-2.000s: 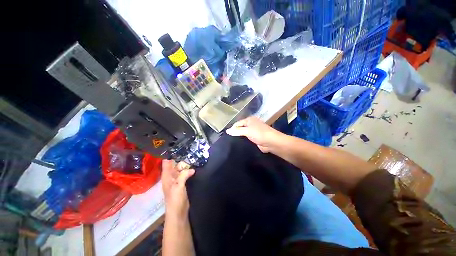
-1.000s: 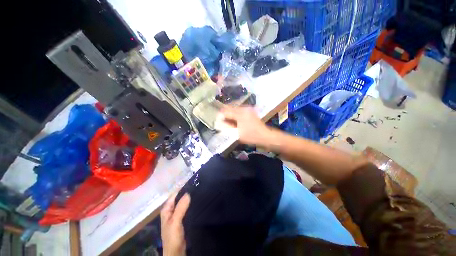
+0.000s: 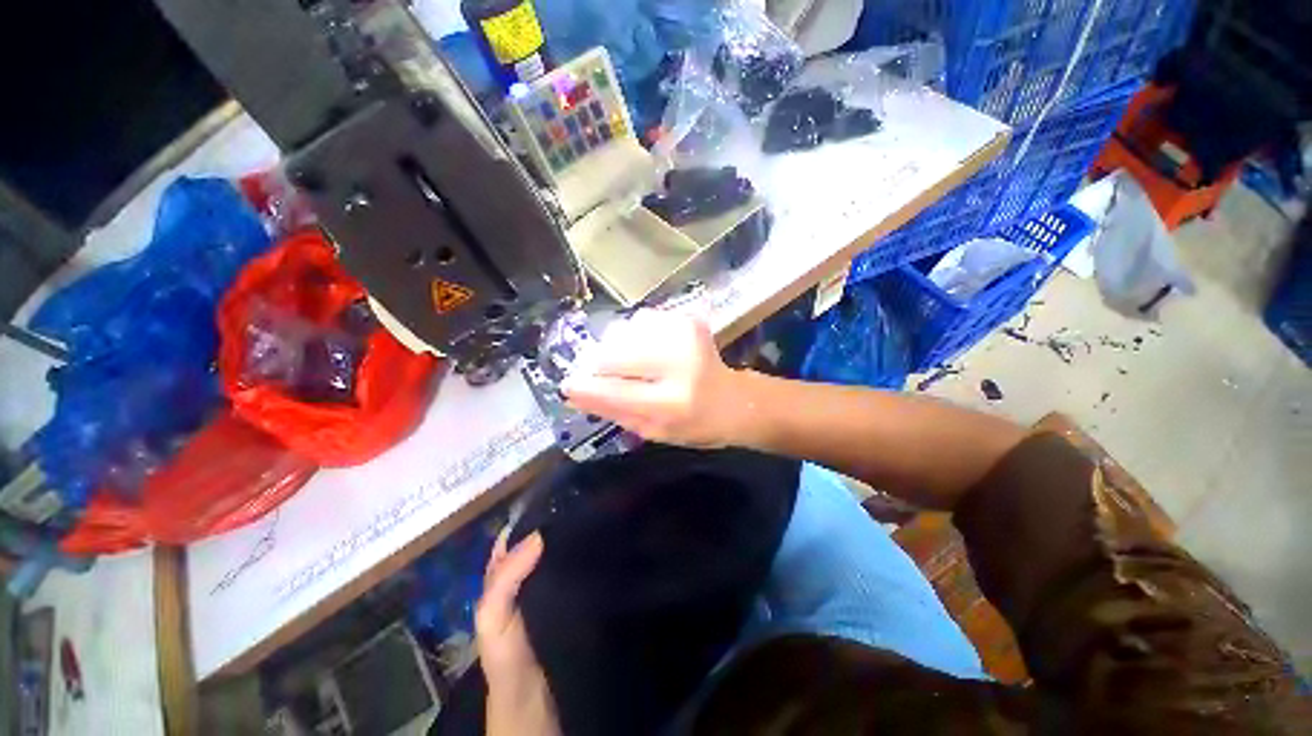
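A black garment [image 3: 648, 554] lies bunched over the lap, its top edge just below the shiny clamp [image 3: 568, 345] of the dark grey machine head [image 3: 432, 216]. My left hand [image 3: 507, 604] holds the garment's left side, thumb on top and the other fingers partly hidden. My right hand [image 3: 655, 381] is at the clamp, fingers bent together and pointing left. Whether a small piece is between its fingertips cannot be seen. The open beige parts tray [image 3: 648, 252] stands behind my right hand, with dark pieces in it.
A red plastic bag [image 3: 324, 410] and blue bags [image 3: 144, 331] lie left of the machine. A colour-keyed panel [image 3: 576, 115], a black bottle with yellow label [image 3: 511, 36] and clear bags [image 3: 734, 72] are behind. Blue crates [image 3: 993, 259] stand beyond the wood-edged bench [image 3: 892, 201].
My right hand has moved from the tray to the clamp. Compared with the earliest frame, the garment and my left hand are lower, away from the clamp. The view has come closer to the machine.
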